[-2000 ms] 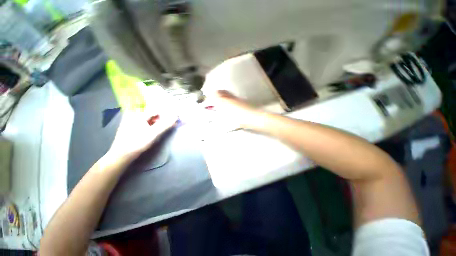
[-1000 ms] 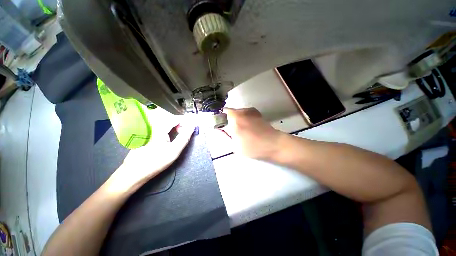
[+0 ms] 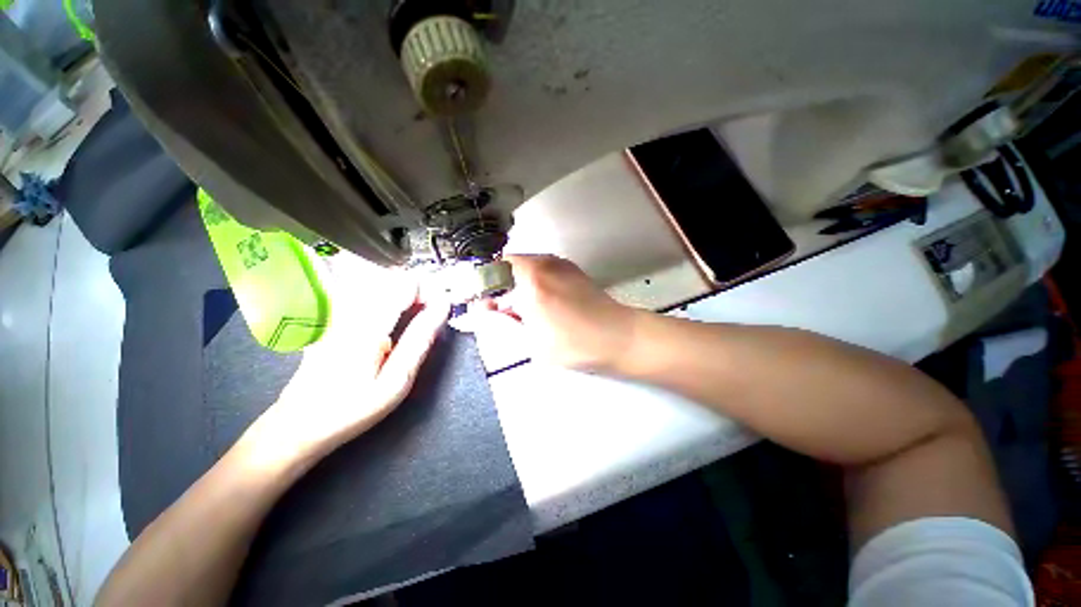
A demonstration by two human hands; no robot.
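A dark grey garment panel (image 3: 403, 474) lies under the head of an off-white sewing machine (image 3: 664, 59). My left hand (image 3: 356, 368) lies on the panel, left of the brightly lit needle area, fingers toward it. My right hand (image 3: 569, 311) is right of the needle area, fingers bent in beside a small cream knob (image 3: 496, 278). A small dark blue spot shows between the fingertips. Glare and the machine head hide the needle and what the right fingertips touch; I cannot tell whether they hold anything. A navy triangular piece (image 3: 218, 311) lies on the panel.
A lime green tag (image 3: 267, 279) hangs left of the needle. A smartphone (image 3: 711, 208) lies on the machine bed at right. Dark-handled tools (image 3: 871, 211) lie farther right. A ridged cream knob (image 3: 446, 65) is on the machine head above my hands.
The view is sharper than two seconds ago and has shifted slightly. The curved line on the panel beside my left forearm no longer shows. My right fingertips are closer to the left hand's fingertips.
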